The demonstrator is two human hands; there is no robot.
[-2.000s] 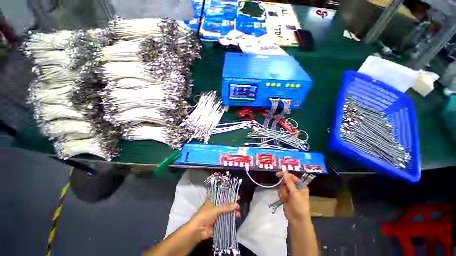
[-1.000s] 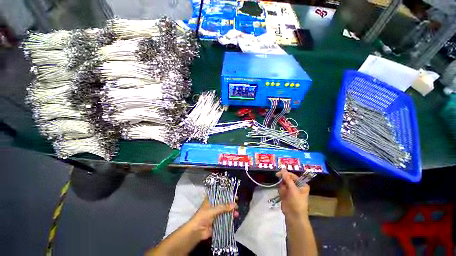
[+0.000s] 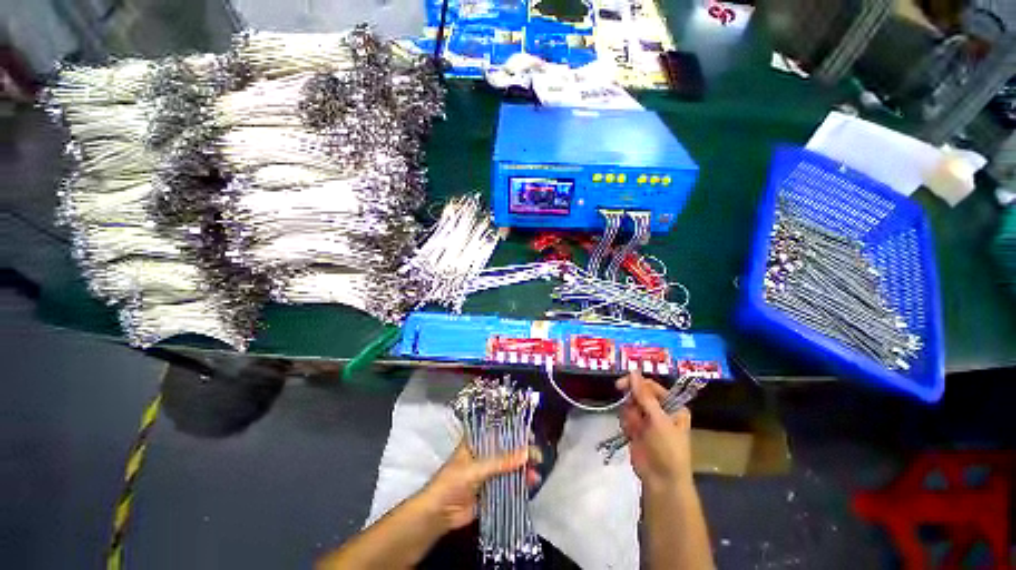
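My left hand (image 3: 474, 481) is closed round a thick bundle of grey-white cables (image 3: 498, 445) with silvery ends, held upright over the lap. My right hand (image 3: 654, 432) pinches one end of a single white cable (image 3: 579, 402) at the edge of the blue test fixture (image 3: 446, 338). The cable hangs in an arc, its other end at a red-and-white test block (image 3: 524, 350). My right hand also holds several more cables (image 3: 680, 392), slanting past the fingers. The exact contact at the fingertips is too small to tell.
The blue tester (image 3: 590, 150) stands behind the fixture, with grey leads (image 3: 611, 247) in front. Large cable stacks (image 3: 295, 189) lie left, a small white cable pile (image 3: 455, 251) beside them. A blue basket (image 3: 933, 301) of cables stands right. A white cloth (image 3: 418, 445) covers the lap.
The view has shifted slightly, so the bench items appear a little higher. The tester's screen now shows some red. Both hands keep nearly the same pose and hold.
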